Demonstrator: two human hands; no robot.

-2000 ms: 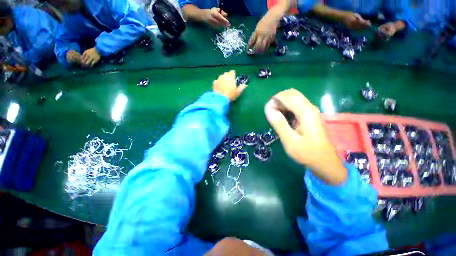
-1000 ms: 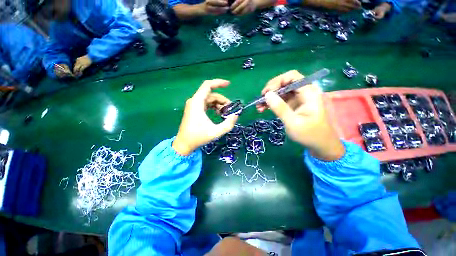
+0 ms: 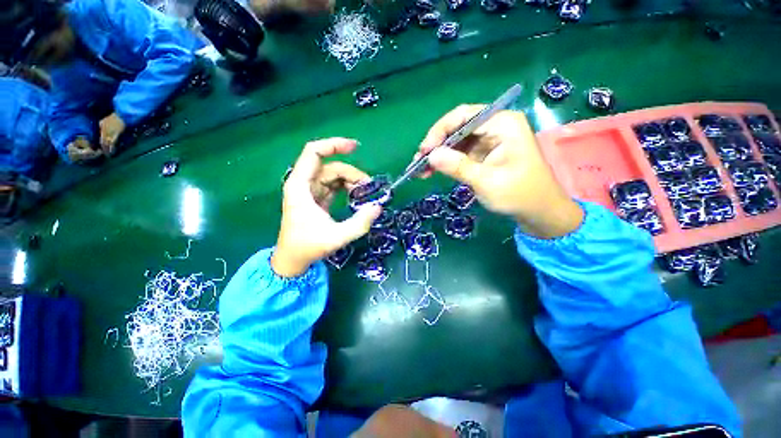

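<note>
My left hand [image 3: 312,205] holds a black shiny housing [image 3: 370,195] between thumb and fingers. My right hand [image 3: 497,162] grips silver tweezers [image 3: 462,133], slanted down to the left, with the tip at the housing's right edge. Whether the tip holds a strand is too small to tell. A cluster of housings [image 3: 420,245] lies just below the hands. A few loose white strands [image 3: 417,272] lie in front of the cluster. A tangled pile of white strands [image 3: 171,325] lies to the left.
A pink-red tray [image 3: 591,171] with rows of black units is at right, one compartment mostly empty. More housings [image 3: 709,270] lie below it. A dark blue bin [image 3: 51,346] is far left. Single housings [image 3: 366,96] lie beyond my hands. A black fan [image 3: 229,27] and coworkers' hands are across the belt.
My left hand has drawn back from the far housings and now holds one up. My right hand has moved in with the tweezers to meet it. The view has shifted.
</note>
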